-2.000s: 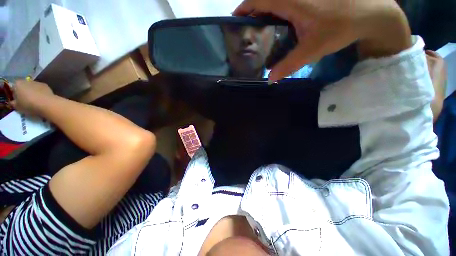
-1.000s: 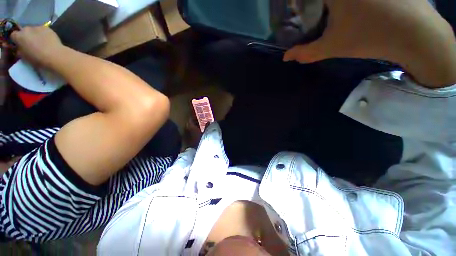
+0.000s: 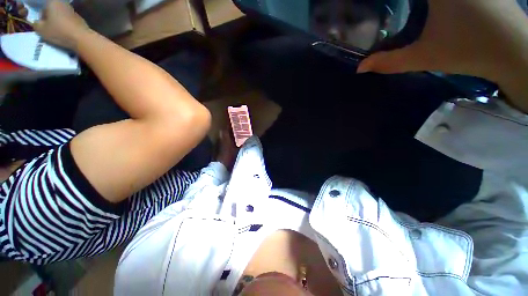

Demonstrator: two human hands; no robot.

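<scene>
The rear-view mirror unit [image 3: 289, 14], glossy with a black rim, is cut off by the top edge and reflects part of a face. My right hand [image 3: 446, 49] is shut on its right part, thumb along the lower rim, above my black-clothed lap. A smartphone [image 3: 241, 124] with a lit pink screen is low at centre. My left hand [image 3: 226, 151] is dim and partly hidden beside the phone, below my white sleeve, and appears to hold it. The phone's lower end is covered by my jacket flap.
A person in stripes [image 3: 43, 202] sits at left, elbow [image 3: 191, 121] close to the phone. Their hand [image 3: 61, 26] is by a white printed piece [image 3: 35, 51] and thin wires [image 3: 14, 23]. Brown cartons [image 3: 162, 24] are at the top.
The mirror and my right hand have shifted up and right in view, so the mirror's top is now cut off. The phone appears higher and slightly right. The neighbour's hand also sits higher.
</scene>
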